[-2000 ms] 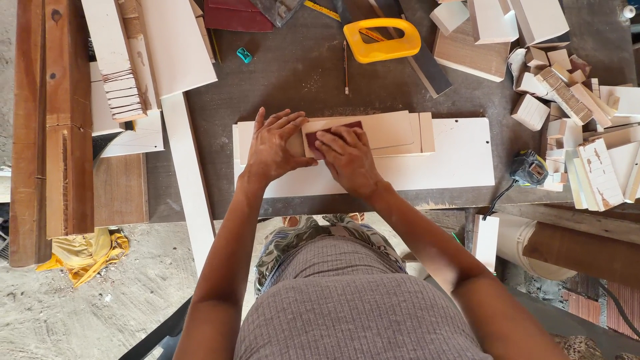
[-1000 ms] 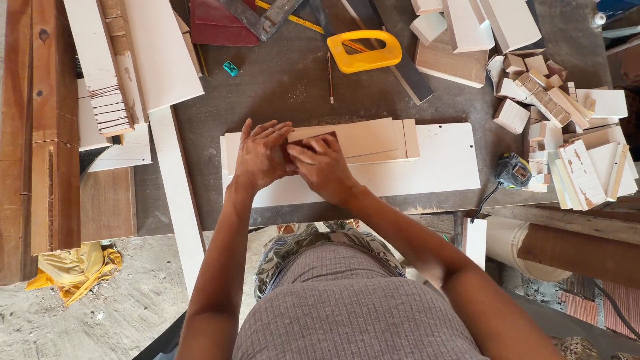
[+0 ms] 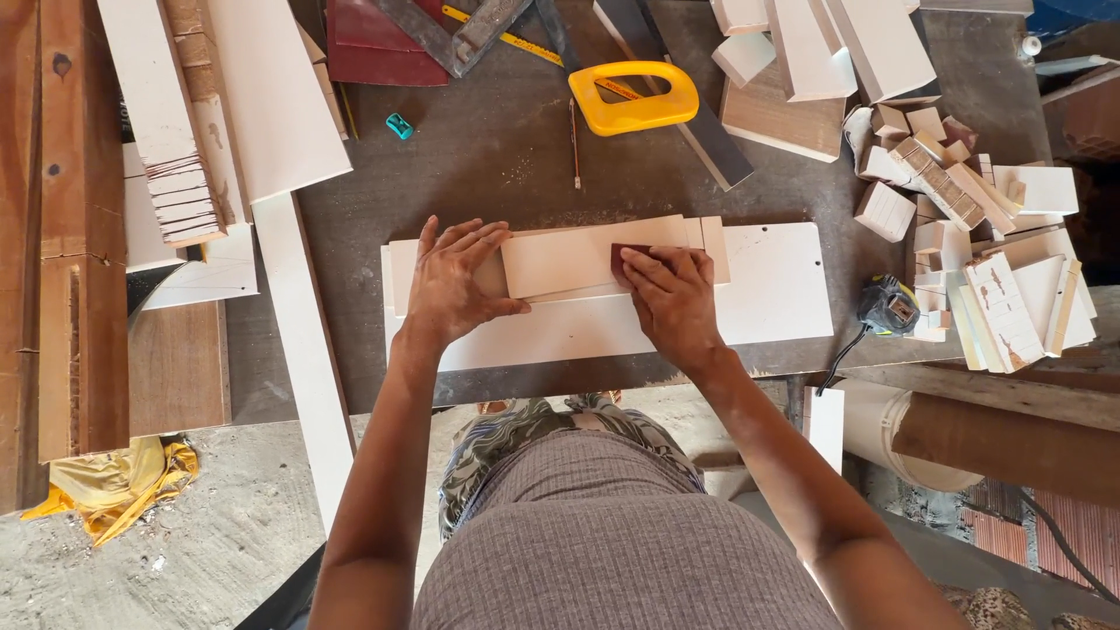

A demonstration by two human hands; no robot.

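Observation:
My right hand (image 3: 675, 302) presses a small piece of dark red sandpaper (image 3: 626, 262) onto the right part of a pale flat board (image 3: 569, 255). That board lies slightly askew on other pale strips, which rest on a longer white board (image 3: 752, 306) along the bench's near edge. Spread flat over the left end of the stacked pieces is my left hand (image 3: 455, 280), its fingers apart and its thumb near the top board's left end. The underside of the sandpaper and the right fingertips are partly hidden.
Beyond lie a pencil (image 3: 575, 144), a teal sharpener (image 3: 400, 126) and a saw with a yellow handle (image 3: 634, 129). A tape measure (image 3: 888, 306) and a heap of wood offcuts (image 3: 941, 175) are at right. Long planks (image 3: 83, 219) cover the left side.
My right hand has moved with the sandpaper from beside my left hand toward the right end of the top board. My left hand stays at the stack's left end.

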